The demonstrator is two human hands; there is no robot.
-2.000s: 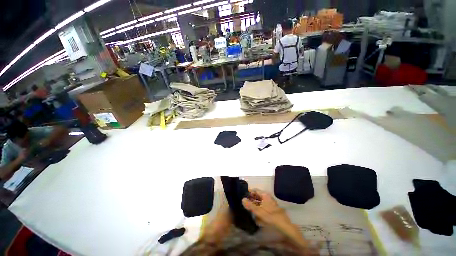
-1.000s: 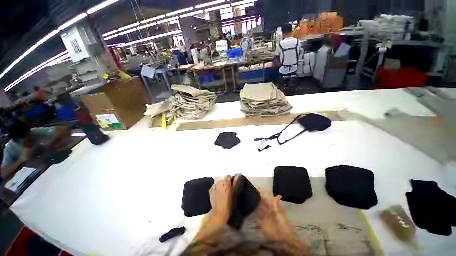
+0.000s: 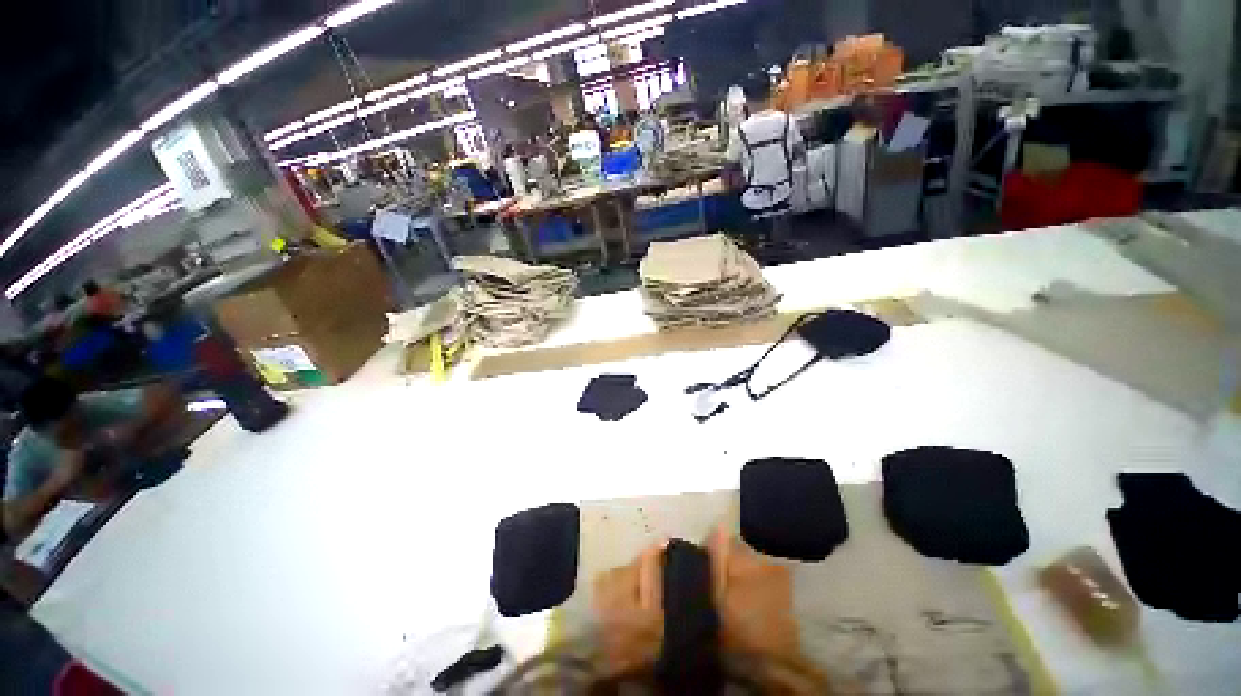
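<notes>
My left hand (image 3: 629, 606) and my right hand (image 3: 757, 598) hold a stack of black panels (image 3: 689, 612) between them, upright and edge-on to me, over the gluing board (image 3: 871, 593). Its lower end is blurred and cut off near the bottom edge. Three black panel stacks lie behind and beside my hands: one at left (image 3: 535, 558), one right of centre (image 3: 793, 507) and one further right (image 3: 954, 503). The glue bottle (image 3: 1089, 598) lies at the right, beside the board's yellow tape.
A small black strip (image 3: 467, 666) lies at left. Black irregular pieces (image 3: 1179, 547) lie far right. Small black pieces (image 3: 613, 397) and a black pouch with strap (image 3: 844, 333) lie behind. Beige-grey fabric stacks (image 3: 708, 282) stand at the far edge. A person (image 3: 82, 449) sits at left.
My hands have moved lower and closer together around the held panels, which now stand upright and edge-on instead of tilted. The camera view has tilted slightly.
</notes>
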